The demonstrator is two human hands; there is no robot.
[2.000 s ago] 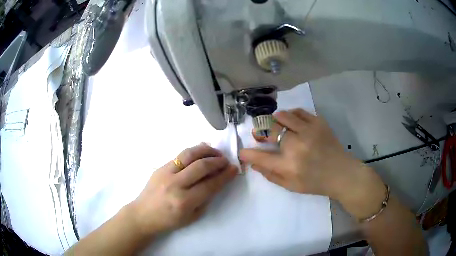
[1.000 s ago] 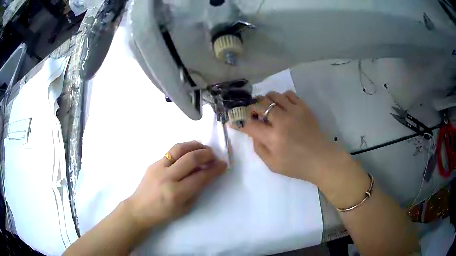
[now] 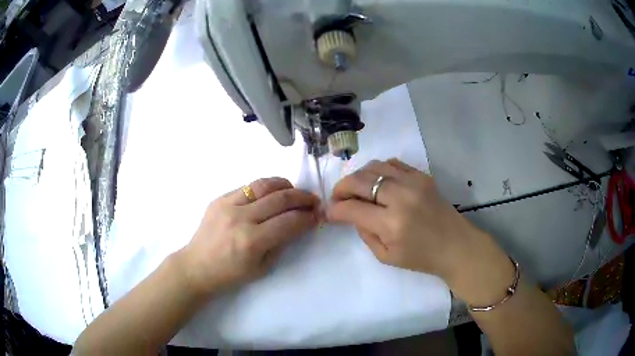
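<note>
A large white cloth panel (image 3: 369, 292) lies under the sewing machine head (image 3: 418, 42). A narrow folded edge (image 3: 319, 177) runs from the presser foot (image 3: 315, 147) toward me. My left hand (image 3: 254, 233) pinches the cloth at the near end of this fold with thumb and fingertips. My right hand (image 3: 397, 208) pinches the same spot from the right, the fingertips of both hands nearly touching. The needle tip is too small to make out.
A stack of white panels (image 3: 49, 229) with dark lines lies at the left, beside a shiny plastic-wrapped edge (image 3: 104, 153). Snips (image 3: 567, 161) and red-handled scissors (image 3: 620, 208) lie on the bed at right. A loose thread lies behind them.
My right hand has moved back from beside the foot toward me and now pinches the fold next to my left fingertips. The panel's near edge has come into view.
</note>
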